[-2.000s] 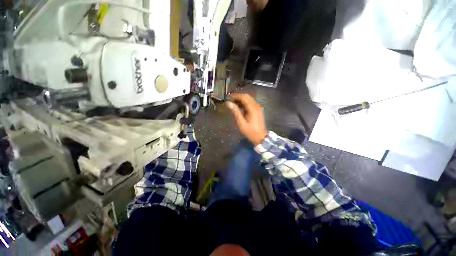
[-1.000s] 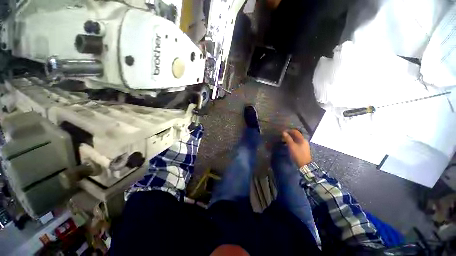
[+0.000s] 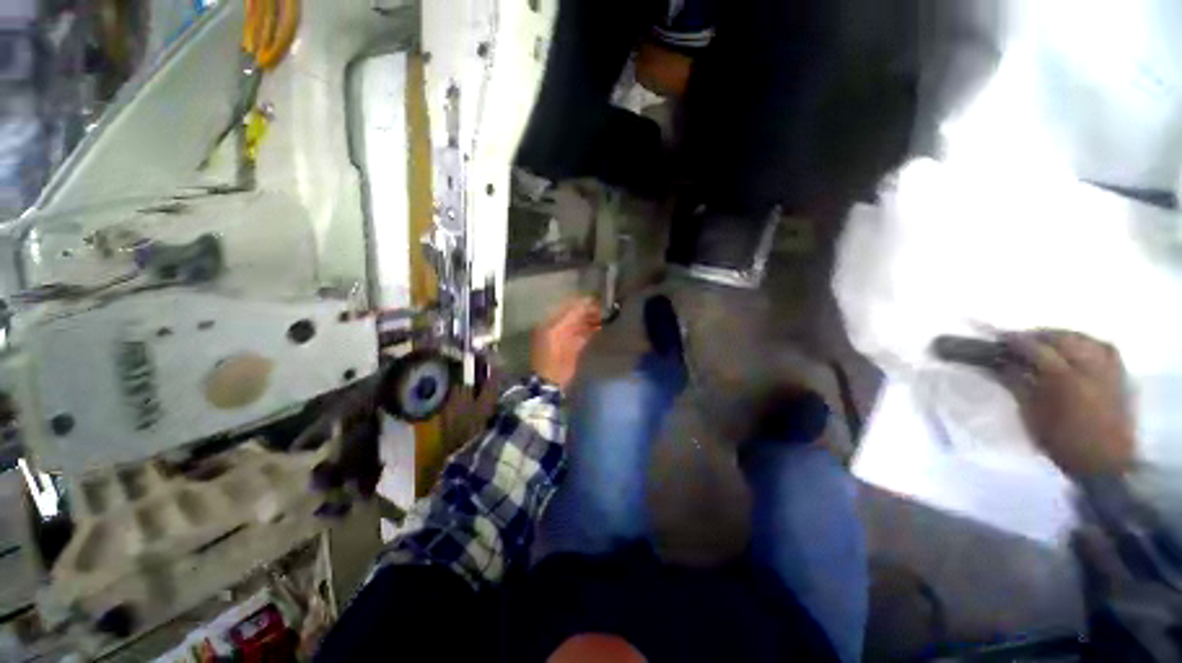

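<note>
The white sewing machine head [image 3: 240,376] fills the left side, with a dark round wheel [image 3: 420,386] at its end. My left hand [image 3: 567,339] is right of the wheel, over the floor, fingers curled. A thin silver and dark piece shows at its fingertips; whether it is held is unclear. My right hand [image 3: 1078,399] is over the white cloth at the right, fingers closed around the shaft end of the screwdriver's dark handle [image 3: 970,348]. The handle sticks out to the left; the shaft is hidden or blurred.
Another person's hand [image 3: 664,70] and dark clothing are at the top centre. White fabric [image 3: 992,246] is heaped at the right. A dark rectangle in a metal frame [image 3: 726,246] is on the floor. An orange coil [image 3: 268,31] hangs top left.
My right hand has moved from over my lap to the screwdriver and closed on it. My left hand has come into view beside the wheel. The view has shifted.
</note>
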